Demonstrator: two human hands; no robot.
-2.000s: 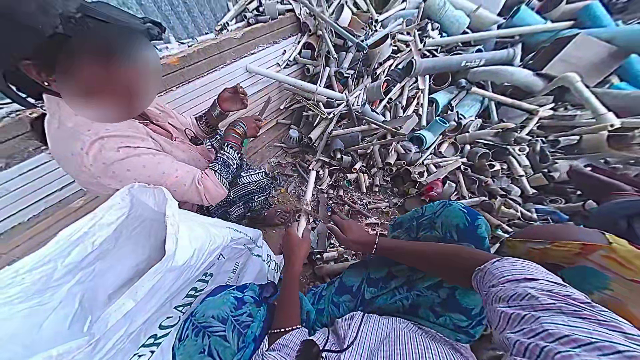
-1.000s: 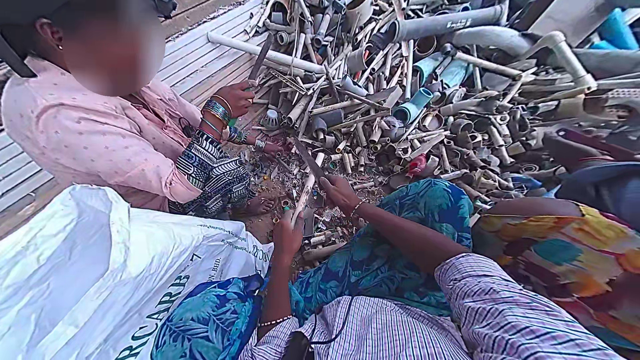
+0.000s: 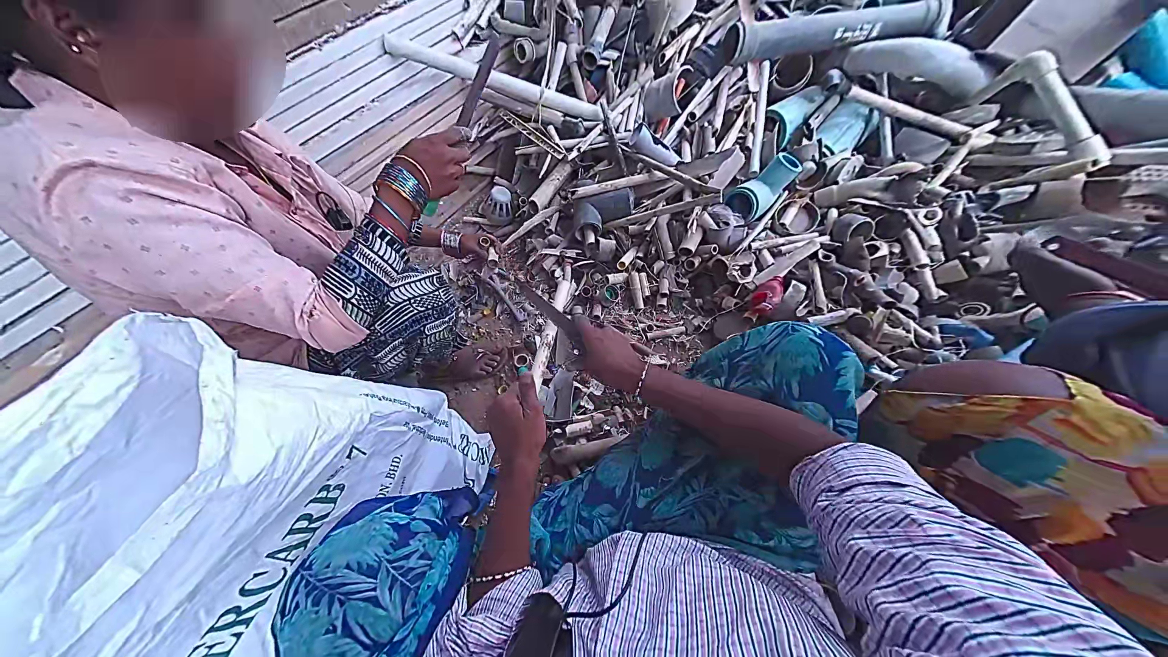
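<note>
My right hand (image 3: 610, 354) is closed round the near end of a dark, flat blade (image 3: 550, 315), whose far end points up and left over the scrap. Just left of it and lower, my left hand (image 3: 517, 422) grips a short piece of plastic pipe (image 3: 522, 361) with its open end up. A pale length of pipe (image 3: 549, 339) lies between the two hands, close to the blade; whether either hand touches it I cannot tell. Small cut pipe pieces and chips (image 3: 639, 290) lie on the ground beyond my hands.
A heap of plastic pipes and fittings (image 3: 712, 182) spreads ahead and right. At the left a co-worker sits, a long blade (image 3: 479, 82) raised in one hand and a pipe piece in the other. A white printed sack (image 3: 228, 438) lies at my left. Another person's patterned cloth (image 3: 1049, 456) is at right.
The co-worker's blade, held lower two seconds ago, is now raised upright. My hands stay close together, the blade still in my right hand. The view has shifted a little.
</note>
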